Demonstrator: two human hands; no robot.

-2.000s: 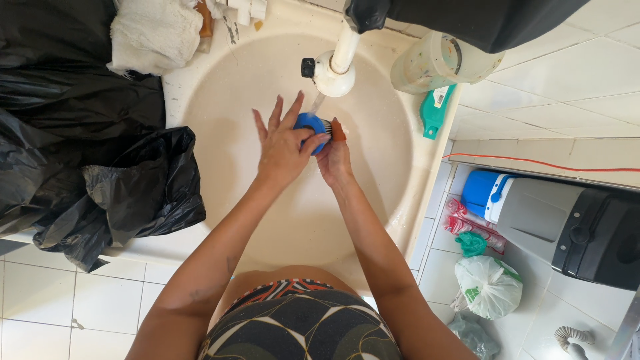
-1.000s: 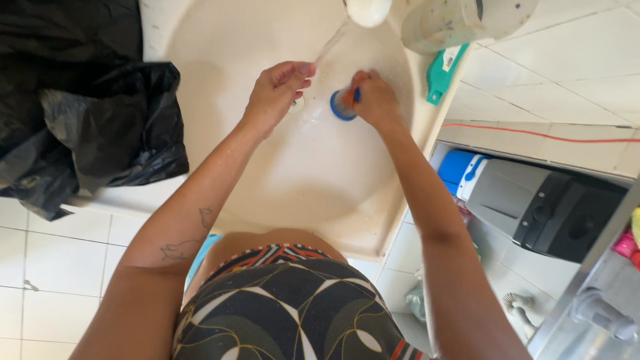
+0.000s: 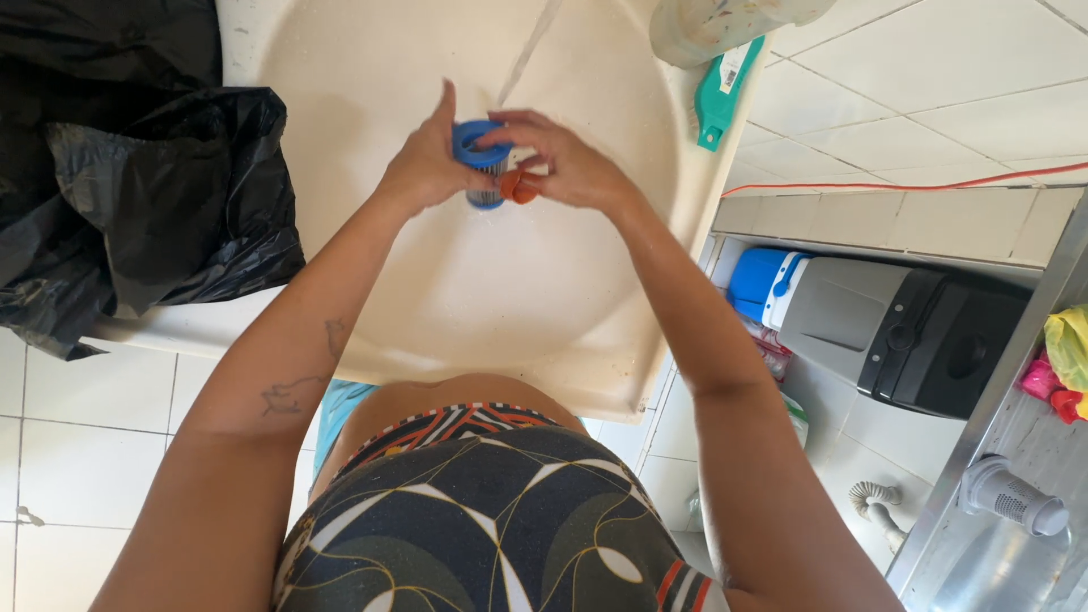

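A cylindrical filter cartridge with blue end rings (image 3: 483,140) is held over the basin of a cream sink (image 3: 476,289). My left hand (image 3: 432,166) grips it from the left, its thumb pointing up. My right hand (image 3: 565,161) reaches the cartridge from the right with its fingertips at the top ring. A small orange-red object (image 3: 518,186) sits in the lower fingers of my right hand, beside the cartridge; its kind is unclear. A stream of water (image 3: 531,51) falls just above the hands.
Black plastic bags (image 3: 170,187) cover the sink's left side. A cloudy plastic container (image 3: 705,30) and a green plastic item with a label (image 3: 718,102) stand on the right rim. A grey, black and blue appliance (image 3: 858,314) lies lower right, near a metal counter holding a grey strainer (image 3: 1011,497).
One second ago my hands were apart, with the blue-ringed cartridge in my right hand near the basin. Now both hands are together at the cartridge, left of where it was.
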